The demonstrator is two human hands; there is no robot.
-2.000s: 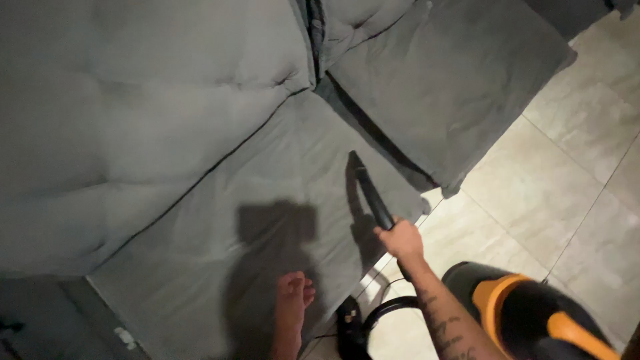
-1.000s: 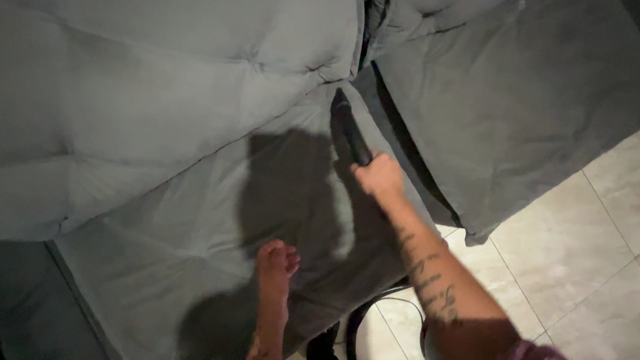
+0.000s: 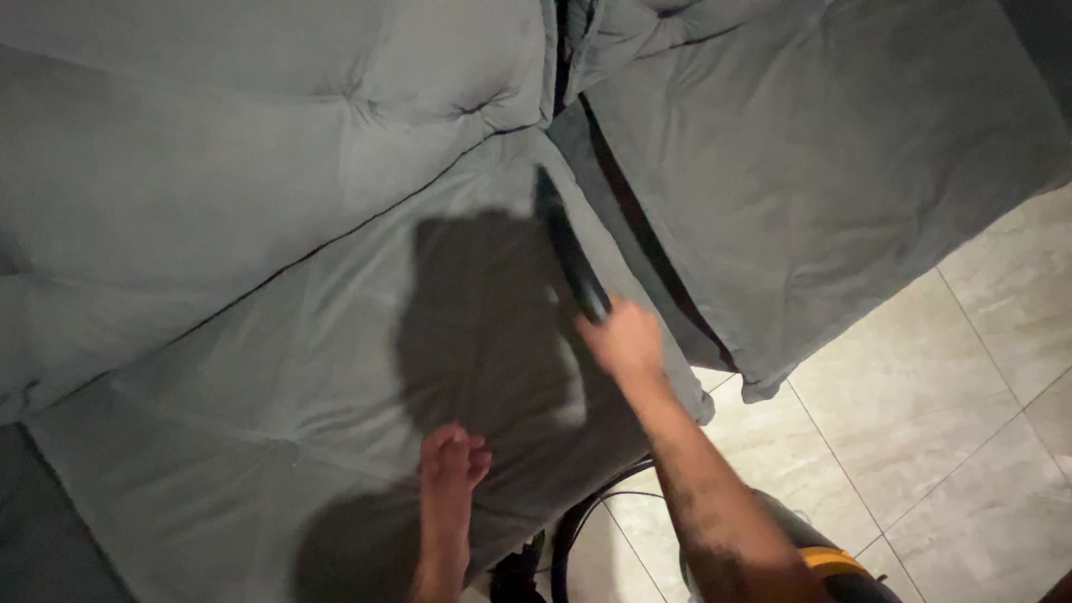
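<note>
My right hand point(image 3: 624, 335) grips the rear of a black vacuum cleaner nozzle point(image 3: 572, 255), whose narrow tip points up over the grey fabric seat cushion point(image 3: 352, 335) of a sofa, near its right edge. Whether the tip touches the fabric cannot be told. Over the lower part of the same cushion is my left hand point(image 3: 453, 456), with its fingers curled and nothing seen in it. A black hose point(image 3: 563, 544) curves below my right forearm. The vacuum cleaner point(image 3: 825, 561), black with an orange band, is partly hidden behind that forearm.
Tufted grey back cushions point(image 3: 209, 167) lie along the upper left. Beyond a dark gap on the right is another grey seat cushion point(image 3: 837, 167). Light floor tiles point(image 3: 888, 402) show at the lower right, with a thin cable point(image 3: 634, 493) by the hose.
From two seconds ago to one second ago, my right hand moved the nozzle up the cushion toward the back corner; now the tip is a little farther from that corner. My left hand stays curled.
</note>
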